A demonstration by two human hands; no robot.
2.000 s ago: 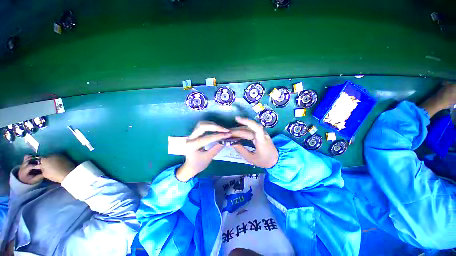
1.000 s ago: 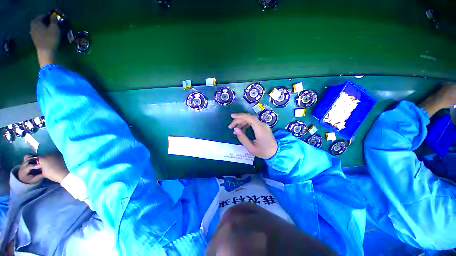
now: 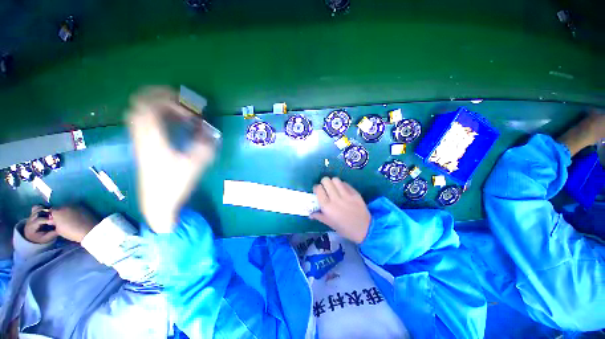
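Note:
My left hand (image 3: 166, 145) is blurred, over the bench's back edge at left. It holds a round module, a dark blurred shape partly hidden by the fingers, with a pale square battery (image 3: 192, 99) sticking out above. My right hand (image 3: 342, 208) rests on the bench with fingers bent over the right end of the white sticker strip (image 3: 265, 196) and hides that end. The strip lies flat between the hands. Several round modules (image 3: 298, 126) with small batteries lie behind and to the right of my right hand.
A blue bin (image 3: 482, 147) with small white pieces stands right of the modules. Green belt (image 3: 398, 59) behind carries spaced modules. A neighbour's hands (image 3: 63, 223), a module row (image 3: 32, 169) and a slim white item (image 3: 107, 183) are left. Another person's blue sleeve (image 3: 524, 172) is right.
My left hand left the strip, reached to a module on the belt at far left, and is now back nearer with a module. My right hand has moved down onto the strip's right end.

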